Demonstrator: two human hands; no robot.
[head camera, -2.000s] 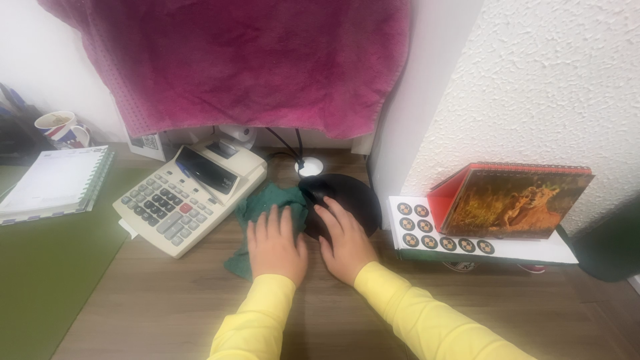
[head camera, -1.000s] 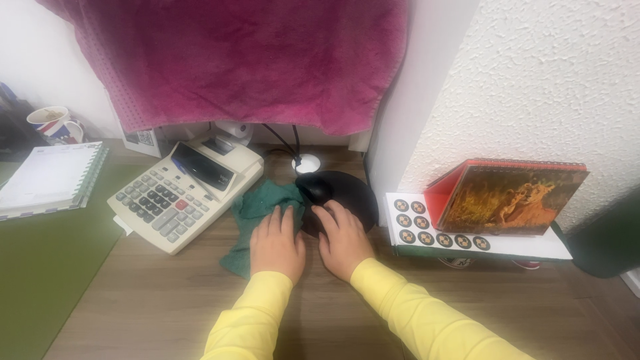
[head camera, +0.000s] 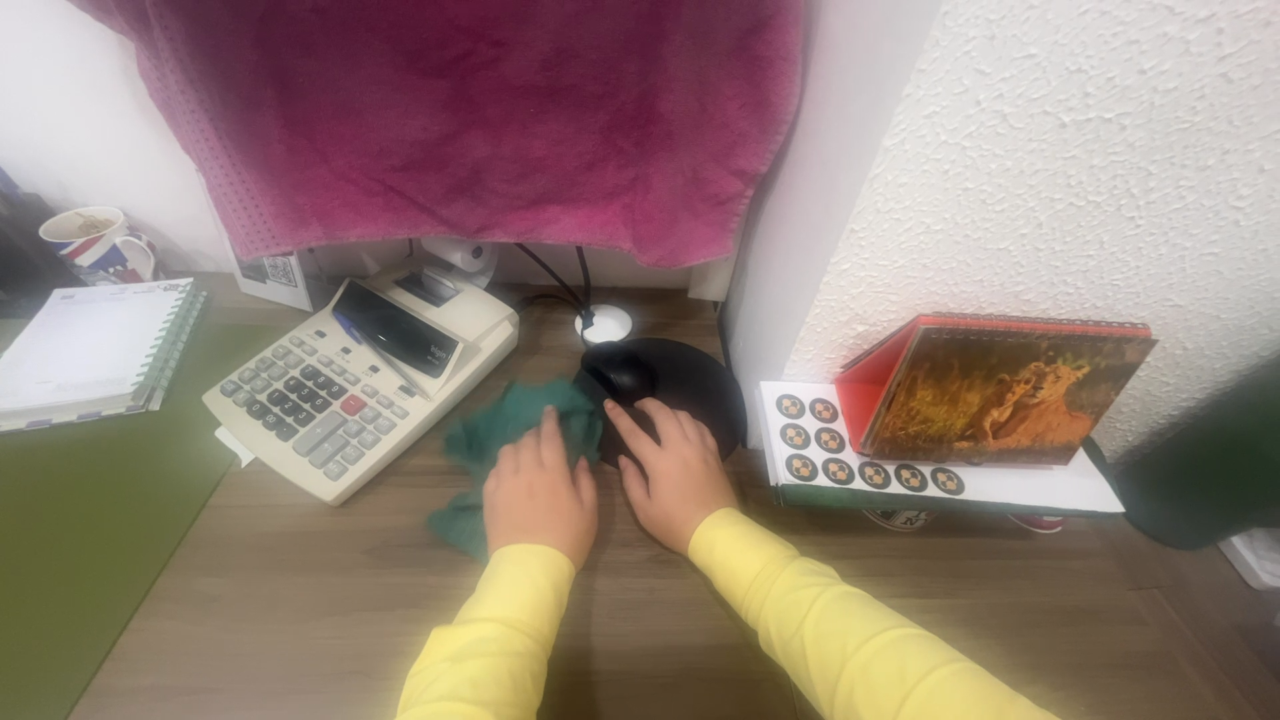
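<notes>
My left hand (head camera: 541, 497) lies palm down on a crumpled green cloth (head camera: 525, 418), its fingers pointing away from me. Beside it my right hand (head camera: 676, 468) rests on the near left part of a black mouse pad (head camera: 700, 385), fingers a little spread. A black computer mouse (head camera: 625, 372) sits on the pad just beyond my right fingertips. The cloth's right edge touches the pad. Whether my left fingers pinch any of the cloth is hidden beneath the hand.
A printing calculator (head camera: 345, 420) with a pen stands left of the cloth. Behind are cables and a white round desk grommet (head camera: 604, 324), below a hanging magenta towel (head camera: 480, 130). Right: a desk calendar (head camera: 1010, 390) on a sticker-covered box (head camera: 800, 450). Far left: a spiral notebook (head camera: 95, 345), a mug (head camera: 100, 245).
</notes>
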